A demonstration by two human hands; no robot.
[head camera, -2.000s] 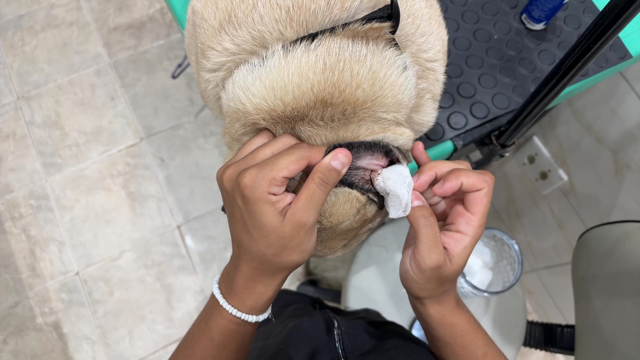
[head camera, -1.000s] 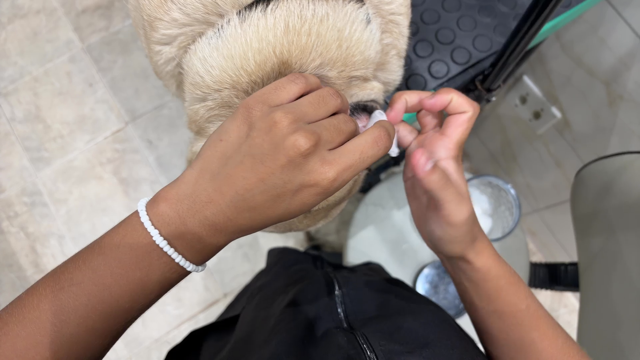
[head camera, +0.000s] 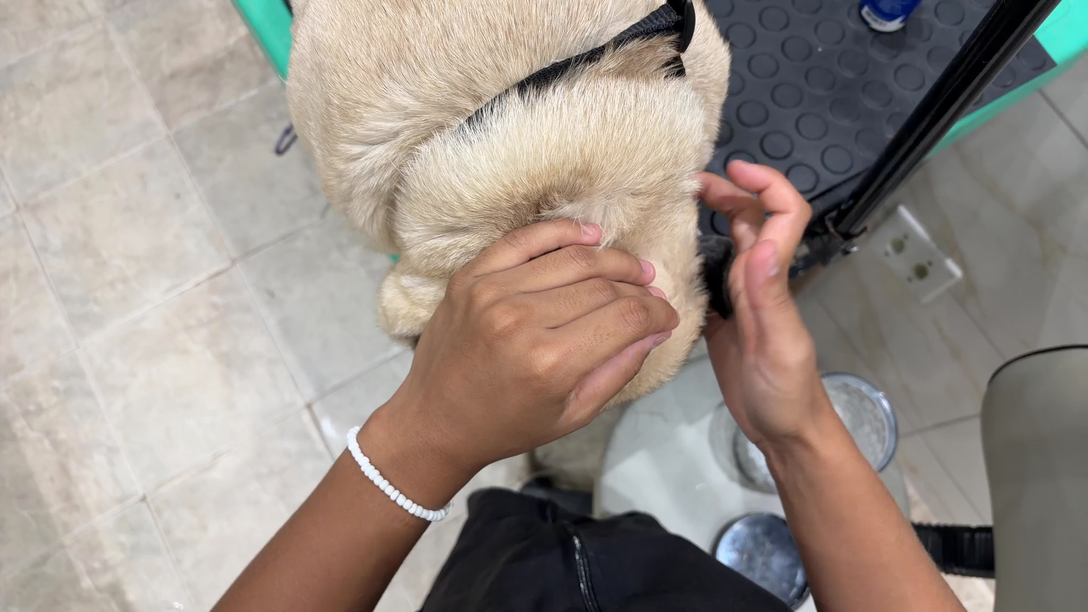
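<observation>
A light tan, short-haired dog [head camera: 544, 161] with a black strap [head camera: 578, 64] round its neck is seen from above. My left hand [head camera: 544, 323], with a white bead bracelet [head camera: 395, 489] at the wrist, rests on top of the dog's head, its fingers together and bent; whether anything lies beneath the palm is hidden. My right hand [head camera: 761, 289] is beside the dark ear [head camera: 716, 272] at the dog's right edge in the view, fingers apart and partly curled, with its fingertips near the fur. The white pad seen earlier does not show in either hand.
The dog is on a black studded table mat [head camera: 799, 85] with a green edge [head camera: 977, 123]. A black post [head camera: 935, 119] rises at the right, near a blue container [head camera: 888, 13]. Below are a pale stool [head camera: 654, 450], a clear glass container [head camera: 863, 416], a round metallic lid [head camera: 762, 552] and a grey chair [head camera: 1037, 476].
Two seconds ago my hands held the dog's ear and a white pad at it. My left hand now lies over the head, and the ear's pink inside is no longer in view.
</observation>
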